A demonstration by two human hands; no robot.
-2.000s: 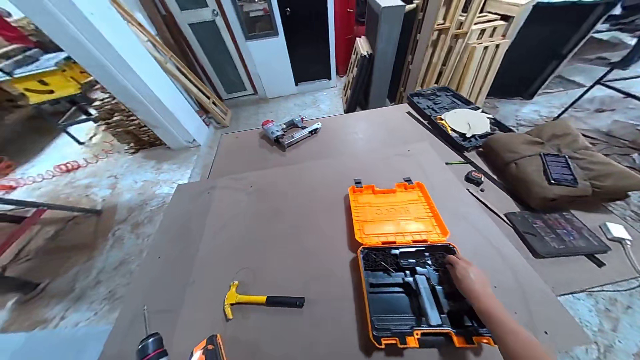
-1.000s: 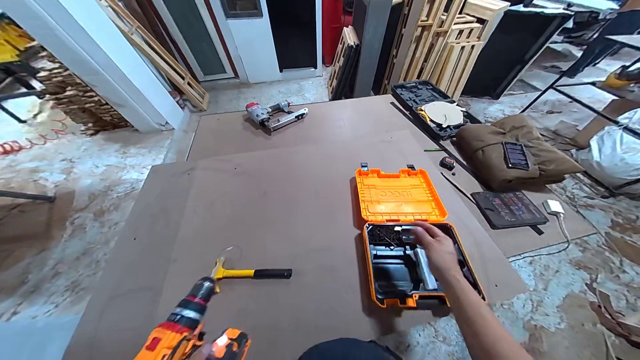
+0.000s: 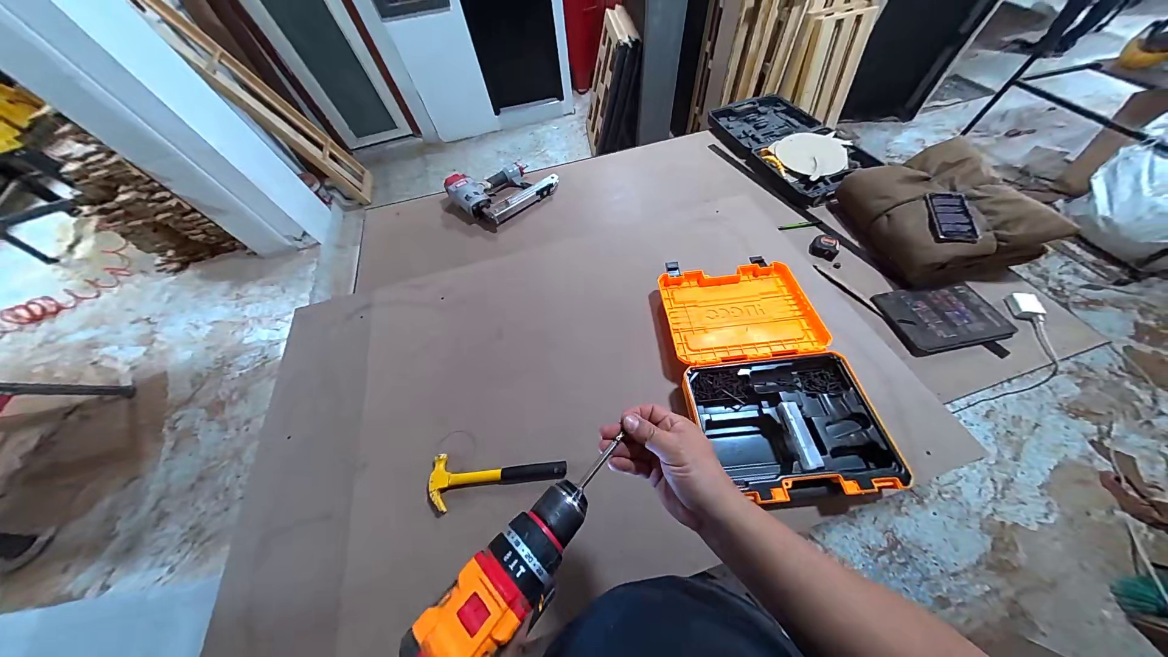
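An orange and black cordless drill points up and right at the bottom, a long bit in its chuck. The fingertips of my right hand pinch the tip of that bit; whether they also hold a screw is too small to tell. My left hand is almost wholly hidden under the drill's body, at its handle. Right of my right hand lies an open orange tool case with dark screws in its black tray. A yellow claw hammer with a black grip lies left of the drill's chuck.
A pneumatic nailer lies at the board table's far edge. Along the right stand a black case, a tape measure, folded brown cloth with a phone on it, a dark tablet-like case and a white charger.
My right hand has left the orange case and moved left to the drill's bit. The drill has come further into view, its chuck now nearer the case.
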